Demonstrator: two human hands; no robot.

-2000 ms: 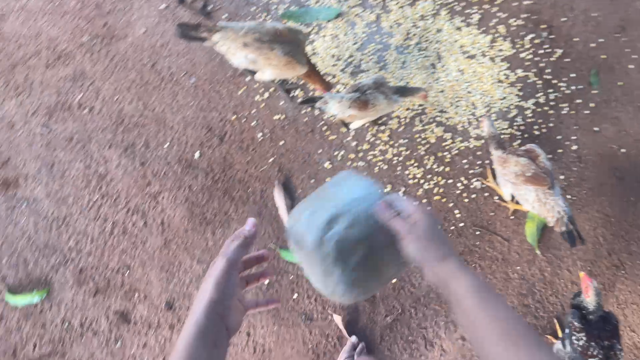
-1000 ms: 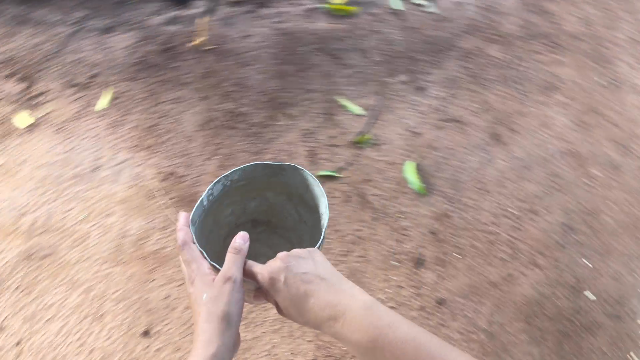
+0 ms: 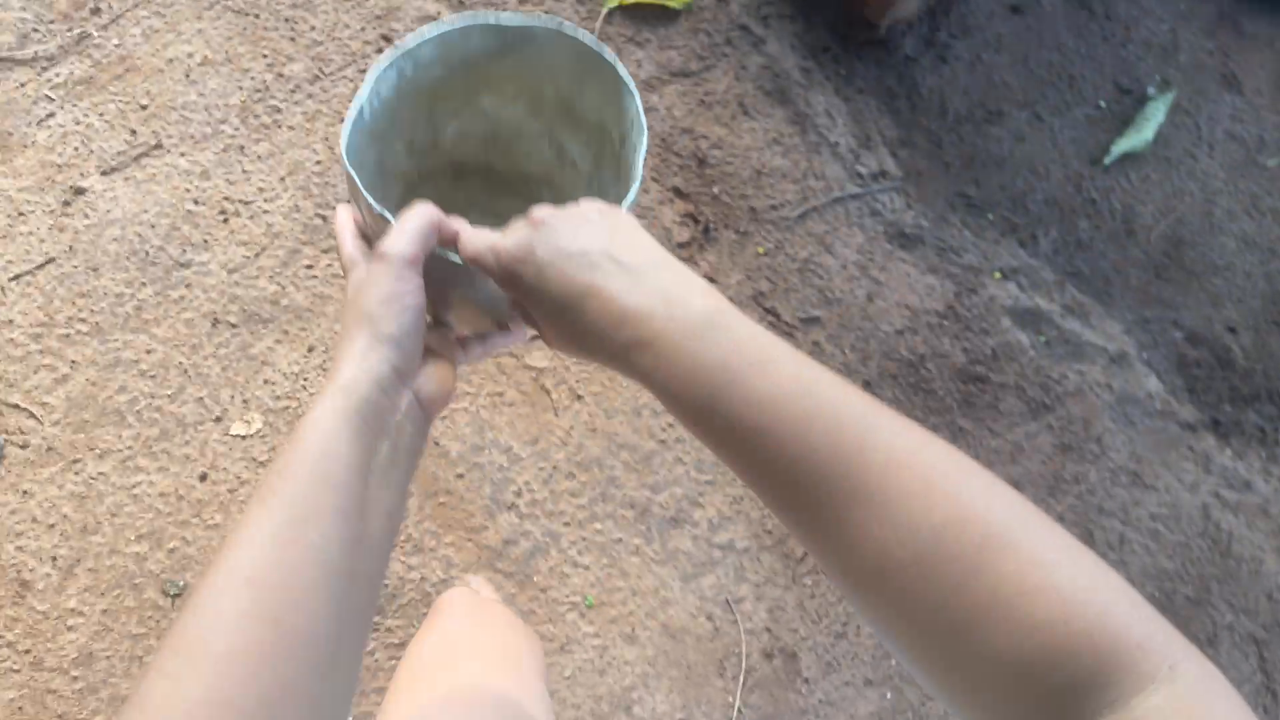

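Observation:
A round grey container [image 3: 500, 110], which looks like metal, is held out in front of me at the upper left of the head view. Its mouth faces me, and no contents can be made out inside. My left hand [image 3: 395, 290] supports the near left side, the thumb by the rim and the fingers reaching below the wall. At the near rim, my right hand [image 3: 560, 265] grips the edge with its fingers curled, close against my left thumb. The far side and the bottom of the container are hidden.
Bare reddish-brown soil [image 3: 250, 420] lies below, darker and shaded at the right. A green leaf [image 3: 1142, 125] rests at the upper right, a yellow-green leaf [image 3: 650, 3] at the top edge. Part of my leg [image 3: 470, 650] shows at the bottom.
The view has swung away from the chickens and scattered grain. My left hand, off the container two seconds ago, is now on it; its mouth has turned toward me.

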